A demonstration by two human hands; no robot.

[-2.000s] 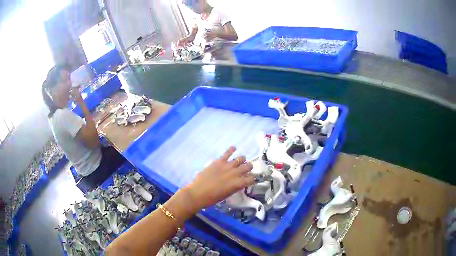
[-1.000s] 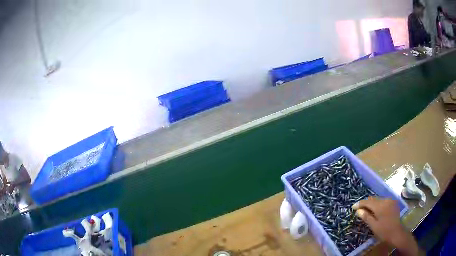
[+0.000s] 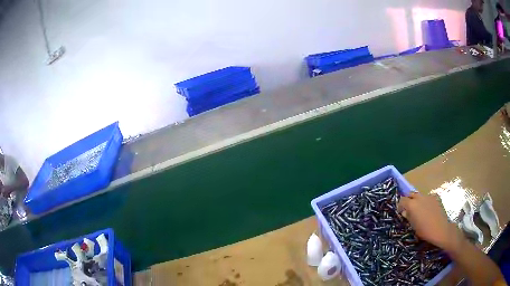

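A pale lilac bin [image 3: 358, 184] full of short dark metal pins [image 3: 372, 229] stands on the brown bench. My right hand [image 3: 422, 215] reaches over the bin's right side from the lower right. Its fingertips are bent down at the pins near the far right corner; I cannot tell whether they hold any. My left hand is out of the picture. Two small white squeeze bottles [image 3: 314, 249] stand at the bin's left side.
White curved parts [image 3: 471, 222] lie right of the bin. A blue tray [image 3: 114, 251] with white red-tipped units is at lower left. A green belt [image 3: 251, 173] runs behind the bench. Blue crates [image 3: 218, 86] stand beyond it. People are partly visible at both far sides.
The view has swung right from the blue tray, and my left hand has left the picture. In the last second, my right hand has moved farther back in the bin.
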